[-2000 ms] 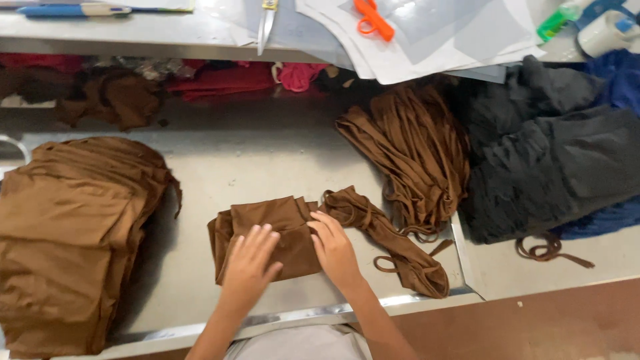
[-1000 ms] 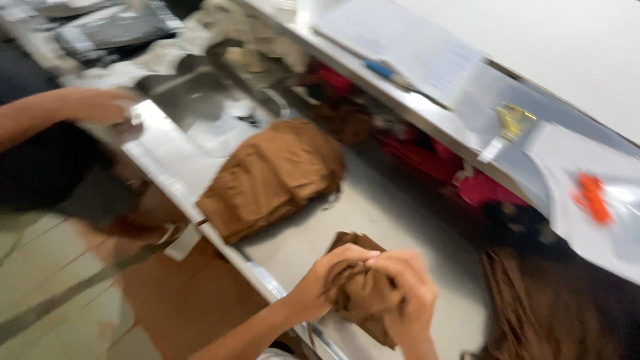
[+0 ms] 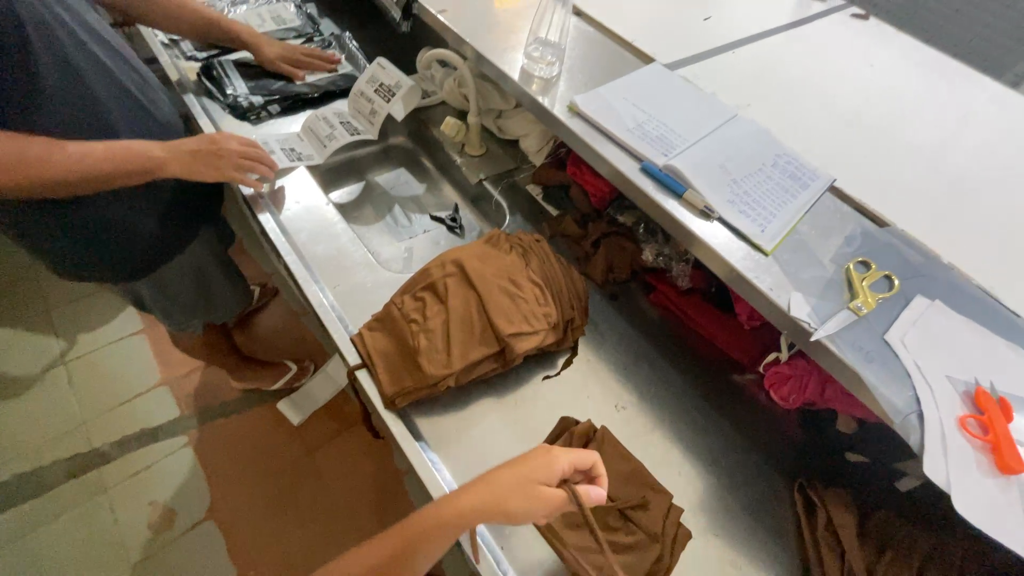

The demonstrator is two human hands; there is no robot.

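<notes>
My left hand (image 3: 552,484) pinches a thin brown fabric cord, whose end hangs down past the counter edge. Just beneath and beside the hand lies a folded brown garment (image 3: 640,512) on the steel counter. Beyond it is a tall stack of folded brown garments (image 3: 480,312), with a tie dangling from its side. At the lower right, part of another brown fabric pile (image 3: 856,528) shows. My right hand is out of view.
A co-worker at left rests one hand (image 3: 296,58) on black plastic packages (image 3: 256,88), the other (image 3: 220,158) by a printed label strip (image 3: 352,116). A sink basin (image 3: 380,232) lies beyond the stack. The raised shelf holds a notebook (image 3: 712,152), pen (image 3: 678,190), gold-handled scissors (image 3: 862,292) and orange snips (image 3: 992,428).
The view has swung left, bringing in the co-worker and sink. Both my hands were on the brown fabric earlier; now only my left shows, holding a cord. The co-worker's label strip now lies unfolded.
</notes>
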